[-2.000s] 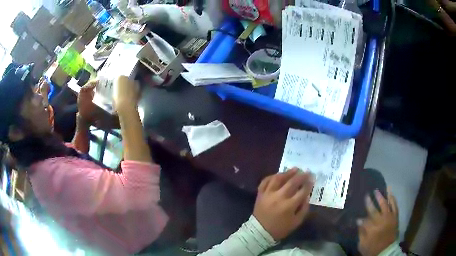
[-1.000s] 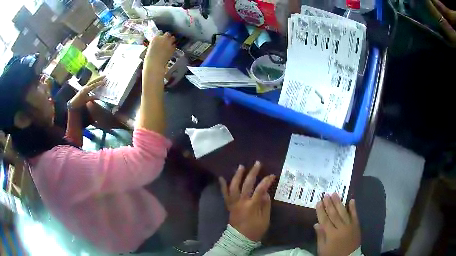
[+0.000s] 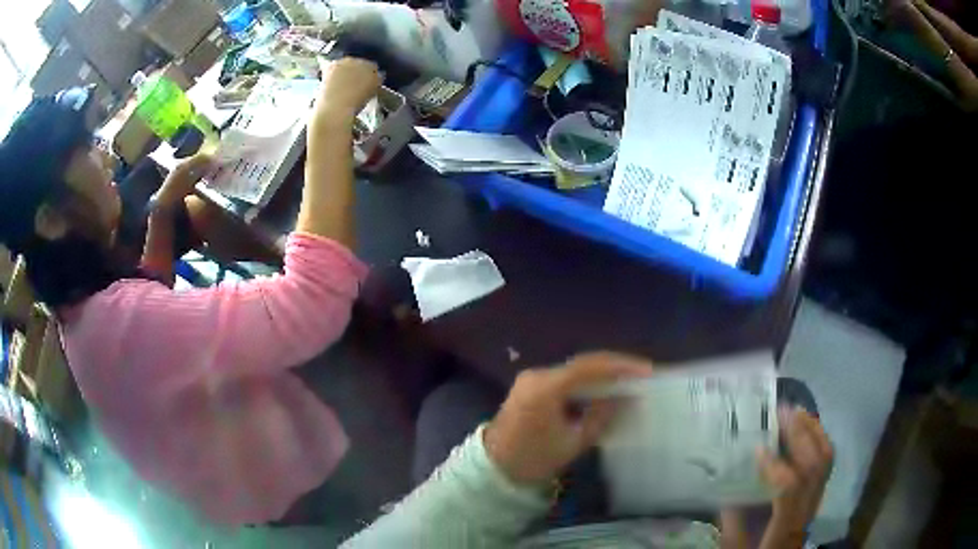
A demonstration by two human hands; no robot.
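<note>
A printed leaflet (image 3: 686, 440) is held up off the table near the front edge, slightly blurred. My left hand (image 3: 563, 413) grips its left side, with thumb and fingers around the upper left edge. My right hand (image 3: 796, 461) holds its right edge, fingertips on the paper. The lower part of my right hand is partly hidden behind the leaflet. A stack of unfolded leaflets (image 3: 702, 145) leans in the blue tray (image 3: 643, 241). Folded leaflets (image 3: 483, 152) lie over the tray's left edge.
A crumpled paper scrap (image 3: 455, 284) lies mid-table. A tape roll (image 3: 584, 145) and a red-capped bottle (image 3: 765, 15) are in or by the tray. A person in a pink top (image 3: 204, 375) sits at the left, beside a leaflet pile (image 3: 257, 161) and a small divider box (image 3: 384, 134).
The leaflet has gone from lying on the table to being held up between both hands. The neighbour's left hand has a sheet lifted at the pile.
</note>
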